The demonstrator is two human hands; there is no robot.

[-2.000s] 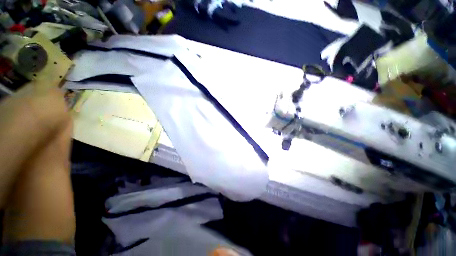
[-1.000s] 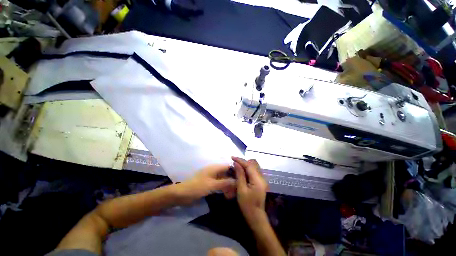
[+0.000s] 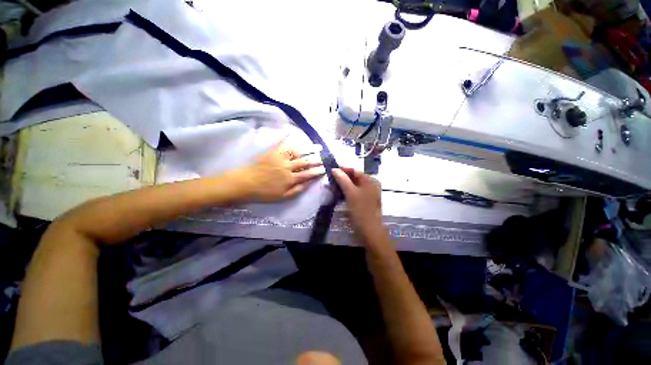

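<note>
A light grey garment panel [image 3: 207, 93] lies across the machine table, with a dark binding strip [image 3: 243, 84] along its right edge. My left hand [image 3: 275, 173] lies with spread fingers on the panel, its fingertips beside the strip. My right hand [image 3: 357, 191] pinches the strip between thumb and fingers, just left of and below the needle area. The strip's loose, blurred end hangs from my right hand over the table's front edge. The white lockstitch machine [image 3: 457, 135] stands at right, its presser foot [image 3: 372, 160] close above my right hand.
Small dark snips [image 3: 467, 198] lie on the bed right of my right hand. Dark-handled scissors [image 3: 414, 13] lie behind the machine head. A worn yellowish board [image 3: 78, 167] is at left. Striped panels [image 3: 207, 274] hang below the ruler-marked edge [image 3: 435, 237]. Scraps and a clear plastic bag [image 3: 617, 289] are below right.
My hands were together at the table's front edge; they have moved up and apart onto the panel and strip. The panel's lower part has shifted and wrinkled. The camera view has moved closer.
</note>
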